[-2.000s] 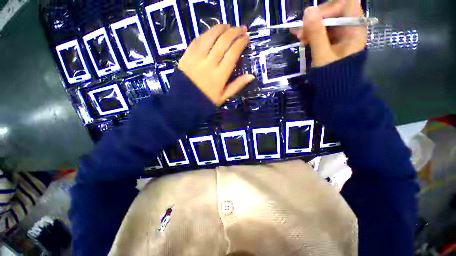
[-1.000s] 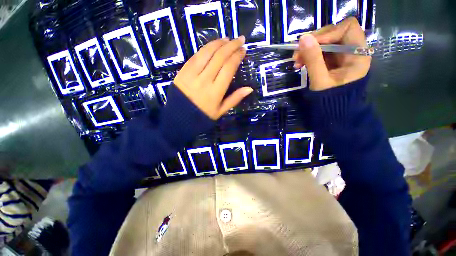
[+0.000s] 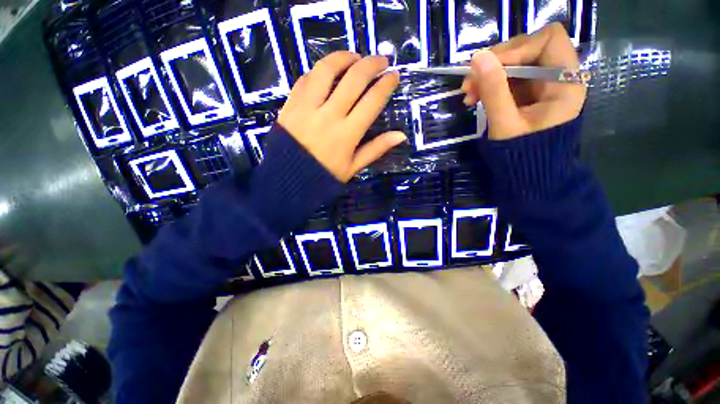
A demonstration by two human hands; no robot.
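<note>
A large glossy black sheet with rows of white rectangular frames lies in front of me under shiny clear film. My left hand rests on its middle, fingers together and thumb apart, with nothing seen in it. My right hand holds a slim silver-white pointed tool between thumb and fingers. The tool lies nearly level, its tip pointing left, close to my left fingertips. A sideways white frame shows between my hands. Whether the tip touches the sheet is not clear.
The dark green worktop shows left and right of the sheet, with a bright gridded reflection at right. A striped cloth is at the lower left. A whitish translucent object and brown items lie at the lower right, beyond my sleeve.
The sheet and hands sit slightly lower in view than two seconds ago. Since one second ago, my left fingers have shifted slightly up and right. My right hand still holds the tool.
</note>
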